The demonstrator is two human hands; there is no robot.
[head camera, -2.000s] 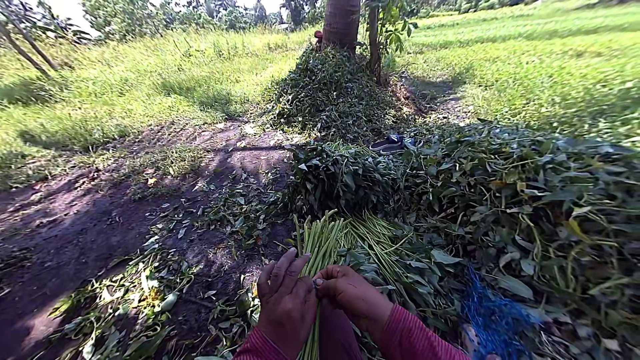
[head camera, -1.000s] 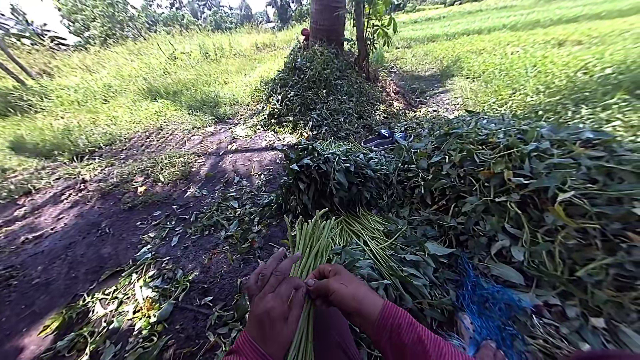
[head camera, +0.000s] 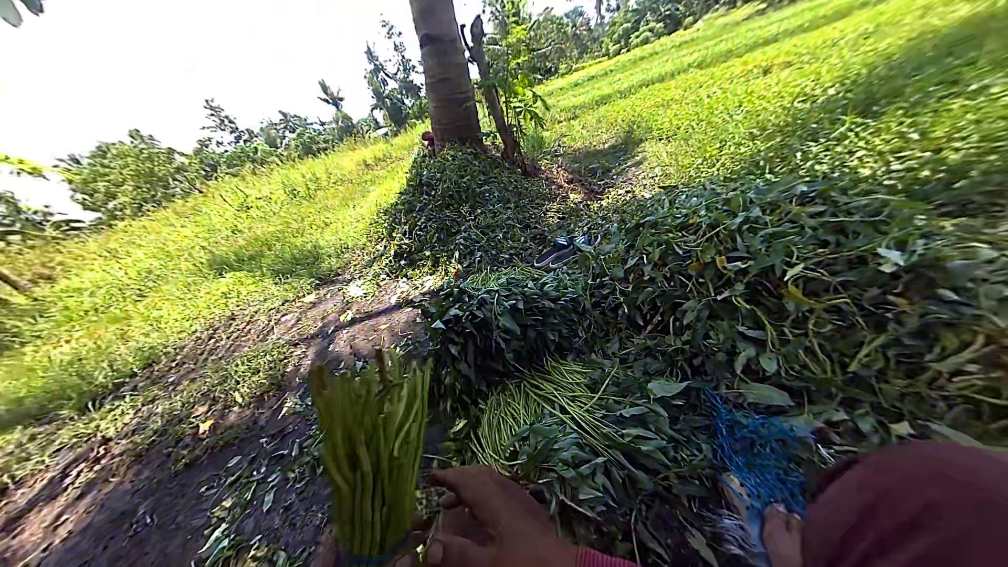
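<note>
A bundle of green leafy-vegetable stems (head camera: 374, 465) stands upright at the bottom, left of centre, with a blue band low around it. My right hand (head camera: 492, 524) is just right of the bundle's base, thumb and fingers bent; whether it grips the stems cannot be told. Of my left hand (head camera: 335, 551), only a blurred bit shows behind and below the bundle. Beyond lie loose cut stems with leaves (head camera: 543, 405), and behind them a stacked leafy bunch (head camera: 504, 315).
A large heap of leafy vines (head camera: 756, 276) spreads to the right. Blue plastic strands (head camera: 760, 449) lie by a bare foot (head camera: 782, 531). A dark shoe (head camera: 559, 250) rests near the leaf pile (head camera: 465, 205) at the tree trunk (head camera: 447, 71). Scattered leaves cover the soil at left.
The stem bundle, earlier low between both hands, now stands higher and upright to the left. My left hand has dropped mostly out of sight. The view has tilted.
</note>
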